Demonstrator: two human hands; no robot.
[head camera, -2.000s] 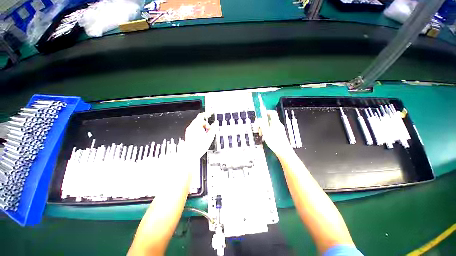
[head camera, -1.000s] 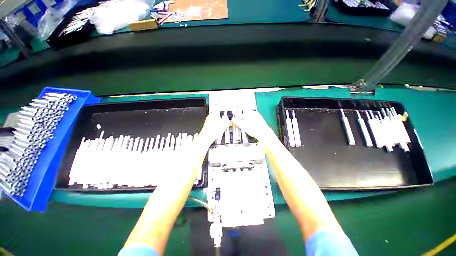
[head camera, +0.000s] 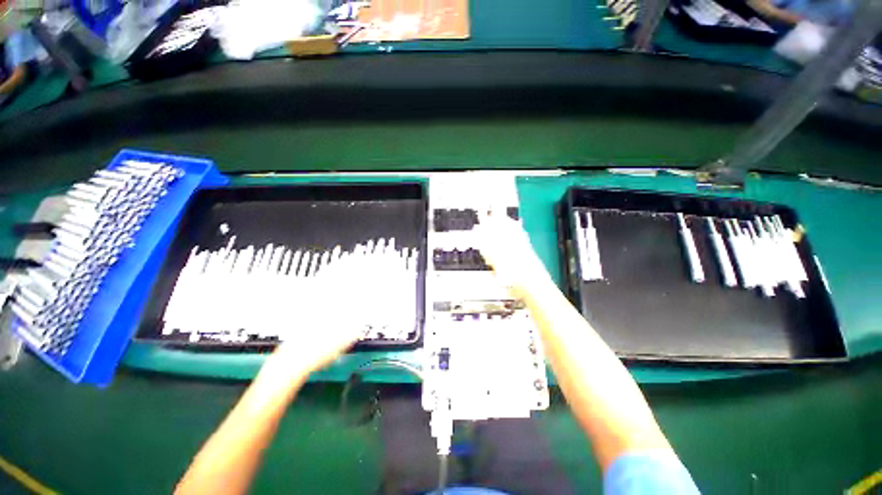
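The pale fixture (head camera: 484, 363) stands upright in front of me, with two rows of black toothed holders (head camera: 456, 258) across its far half. No white units show on the holders' visible left part. My right hand (head camera: 505, 249) is over the right part of the holders and hides it; its fingers are washed out. My left hand (head camera: 327, 334) is at the near edge of the left black tray (head camera: 300, 205), against the row of white pen-shaped units (head camera: 280, 290). Its fingers blend into the white units, so its grip is unclear.
A blue tray (head camera: 126, 314) piled with units lies tilted at the far left. The right black tray (head camera: 658, 324) holds a few spaced units and a cluster. A metal post (head camera: 798, 101) rises behind it. A cable (head camera: 443, 435) hangs at the fixture's near edge. Parts of other people show across the channel.
My left hand has moved from the fixture left and nearer, to the left tray. My right hand stays over the holders, now farther right on them. The holders' left part is uncovered.
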